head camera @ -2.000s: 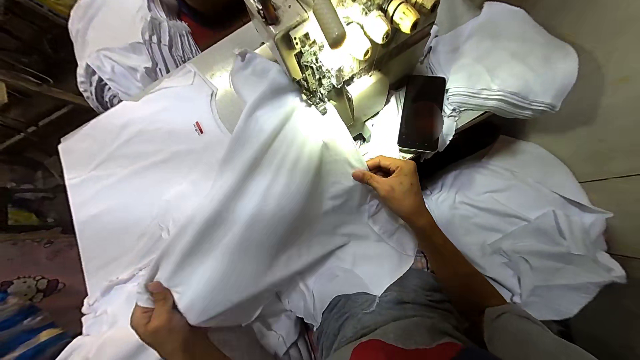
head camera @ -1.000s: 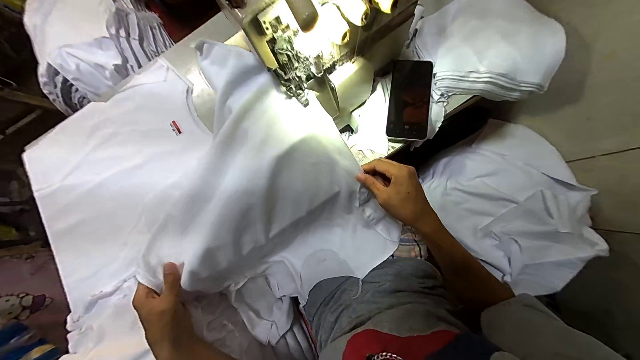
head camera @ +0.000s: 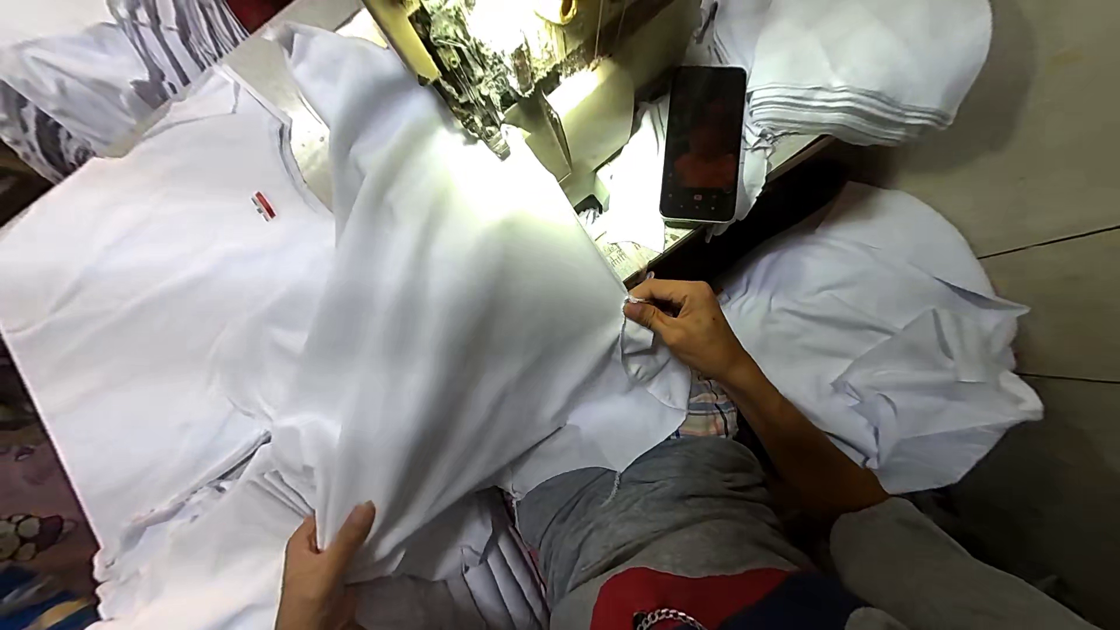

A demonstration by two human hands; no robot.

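Observation:
A white fabric garment piece (head camera: 455, 315) spreads from the lit sewing machine (head camera: 499, 79) down toward my lap. My right hand (head camera: 682, 319) pinches its right edge between thumb and fingers, below the phone. At the lower left, my left hand (head camera: 324, 560) grips the lower edge of the cloth, thumb on top and the other fingers partly hidden under it. The upper edge of the cloth lies at the machine's needle and presser foot area. Beside it on the left lies a white shirt piece (head camera: 157, 262) with a small red and white tag.
A smartphone (head camera: 703, 144) lies on the table's right part, against a stack of white cut pieces (head camera: 857, 70). More white fabric (head camera: 910, 350) is heaped below the table edge at right. Striped-looking folded cloth (head camera: 131, 79) is piled at upper left. Tiled floor (head camera: 1067, 289) shows at far right.
The view has shifted somewhat. Both hands keep their hold on the white cloth, which stays at the machine.

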